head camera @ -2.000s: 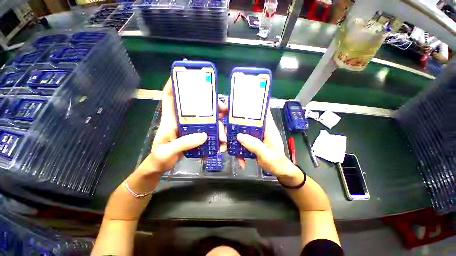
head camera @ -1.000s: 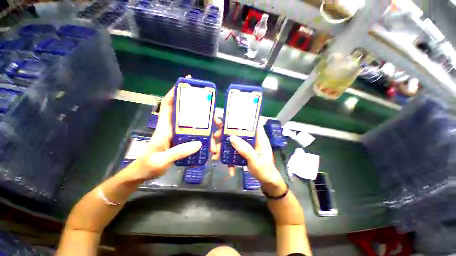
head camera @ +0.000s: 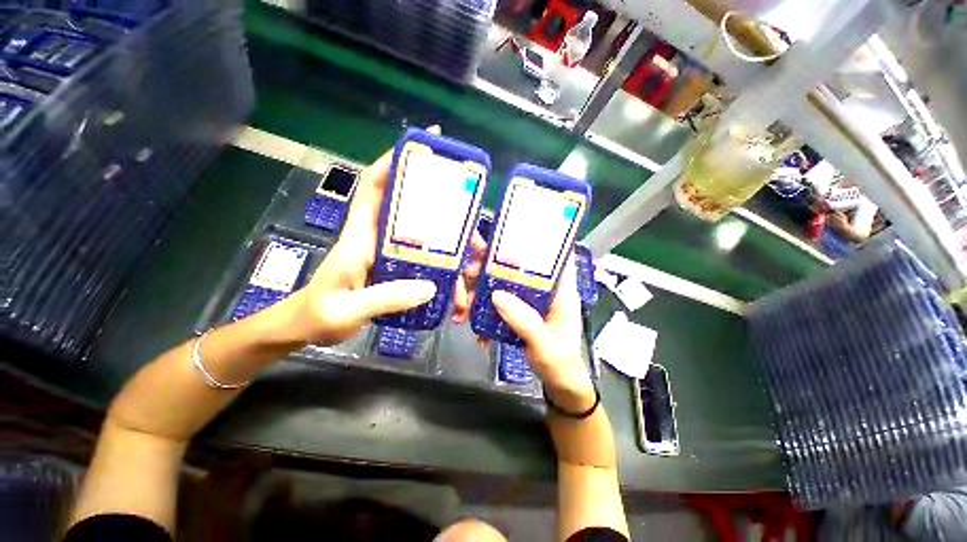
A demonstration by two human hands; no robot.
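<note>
My left hand (head camera: 345, 302) holds a blue keypad phone (head camera: 433, 212) upright, its white screen lit and my thumb on the keypad. My right hand (head camera: 551, 341) holds a second blue keypad phone (head camera: 535, 238) beside it, also lit, with my thumb on its keys. The two phones are apart, above a clear blister tray (head camera: 228, 288) on the bench. Phones lie in the tray: one with a dark screen (head camera: 334, 196), one with a pale screen (head camera: 274, 273), and others partly hidden under my hands.
A tall loaded tray stack (head camera: 138, 159) stands at left and a ridged clear stack (head camera: 848, 381) at right. White papers (head camera: 626, 344) and a smartphone (head camera: 657, 411) lie right of the tray. A separate blue phone (head camera: 584, 273) is partly hidden. The green conveyor (head camera: 318, 95) runs behind.
The view has tilted and shifted, so the bench appears rotated and the right stack shows more. Both hands still hold the phones, now slanted in the picture. More of the tray's left side shows.
</note>
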